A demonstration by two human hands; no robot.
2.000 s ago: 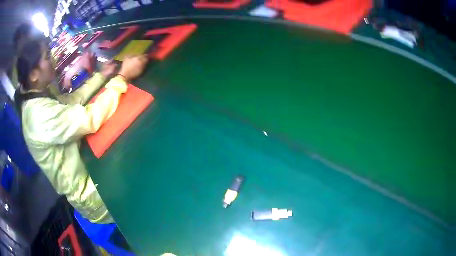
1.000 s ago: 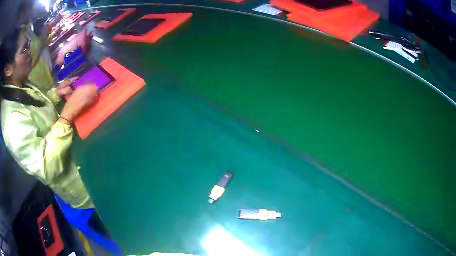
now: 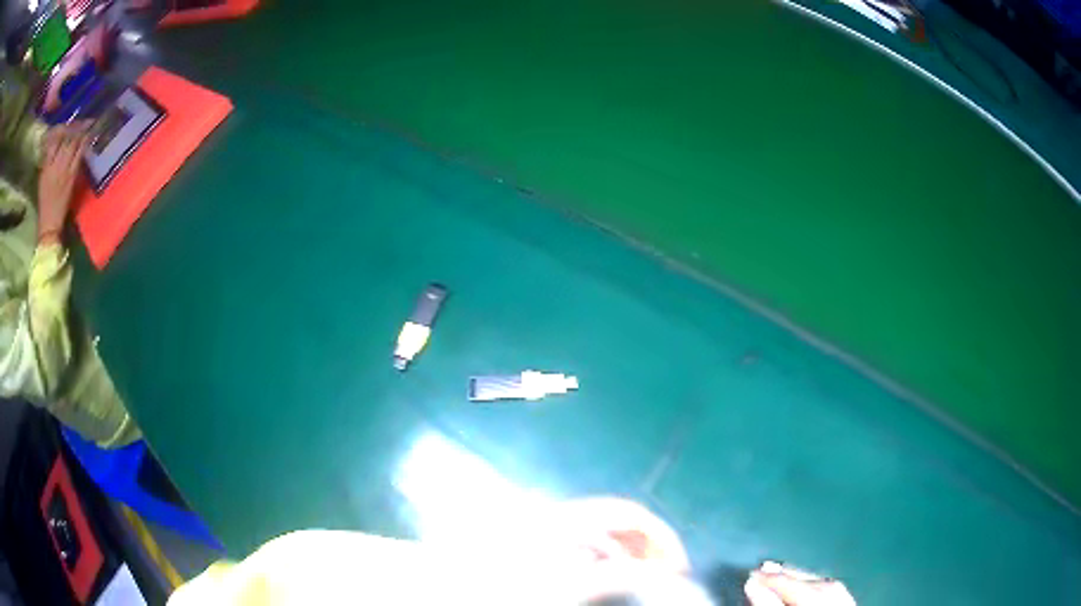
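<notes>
A dark stick with a yellow band near its metal end lies slanted on the green bench. A second, silver-grey stick lies to its lower right, its pale plug end pointing right. My left hand is at the bottom edge, below the sticks and apart from them, washed out by glare; its fingers are not clear. My right hand shows only as fingertips cut off by the bottom edge. Whether either hand holds anything cannot be seen.
A green bench with a dark seam runs diagonally across. At the left, a person in a pale yellow jacket has a hand by a framed panel on an orange-red mat. A white lamp glare lies near my left sleeve.
The view has shifted, so the sticks appear higher and further left. My left sleeve and hand and my right fingertips have come into view at the bottom. The other person's panel looks grey instead of purple.
</notes>
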